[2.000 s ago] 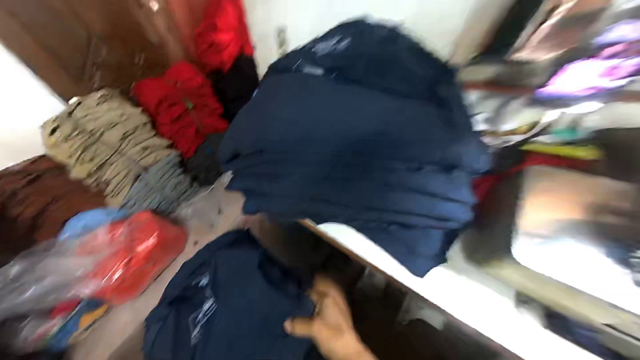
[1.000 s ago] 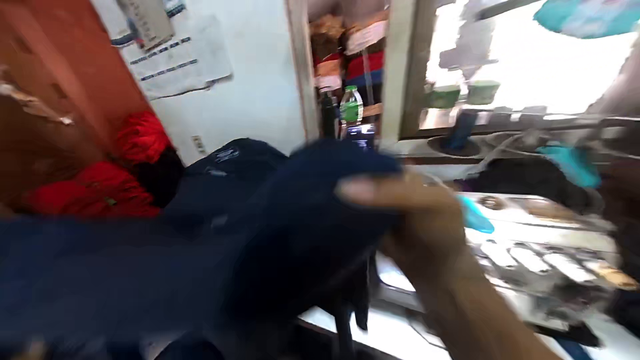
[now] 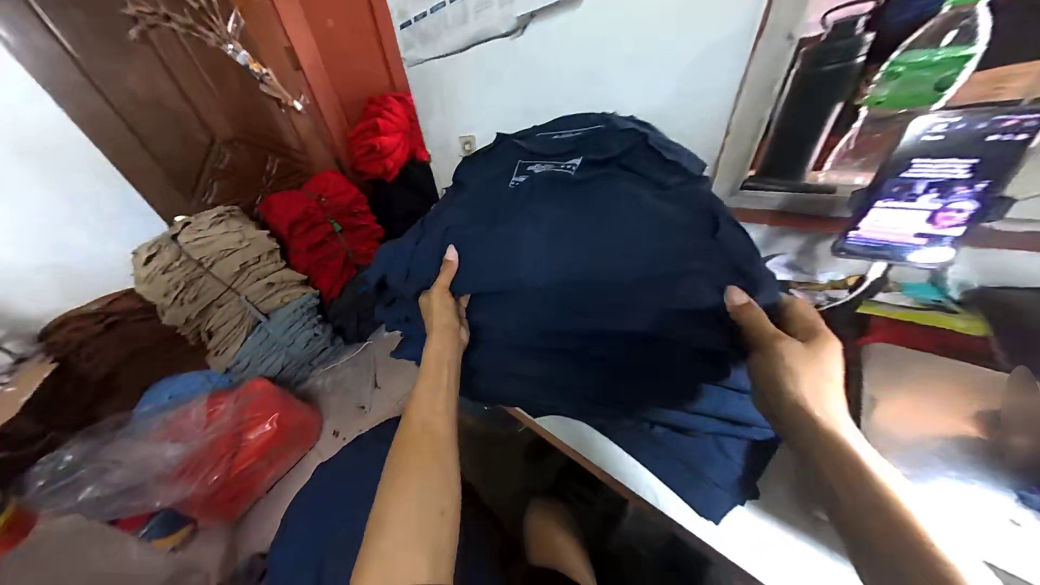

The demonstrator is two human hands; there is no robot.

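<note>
A navy T-shirt point(image 3: 585, 236) with a white print near its neckline lies spread on top of a tall stack of dark blue garments point(image 3: 691, 463) at a table corner. My left hand point(image 3: 445, 305) grips the shirt's left side, thumb on top and fingers folded beneath. On the opposite side, my right hand point(image 3: 788, 349) pinches the right edge, its fingers partly hidden by cloth. More navy fabric point(image 3: 333, 504) lies low, below and left of the table, partly behind my left forearm.
Tied bundles of beige cloth point(image 3: 231, 276) and red cloth point(image 3: 321, 231) stand left of the stack. Plastic-wrapped red fabric point(image 3: 236, 447) lies on the floor. At right are a mounted phone point(image 3: 942, 187), a dark bottle point(image 3: 812, 106) and a shiny metal surface point(image 3: 934, 406). The table edge point(image 3: 617, 479) runs diagonally below.
The dark cloth lifted in my right hand one second ago now lies spread over the stack. Both hands are at its sides. The view has swung back left and down.
</note>
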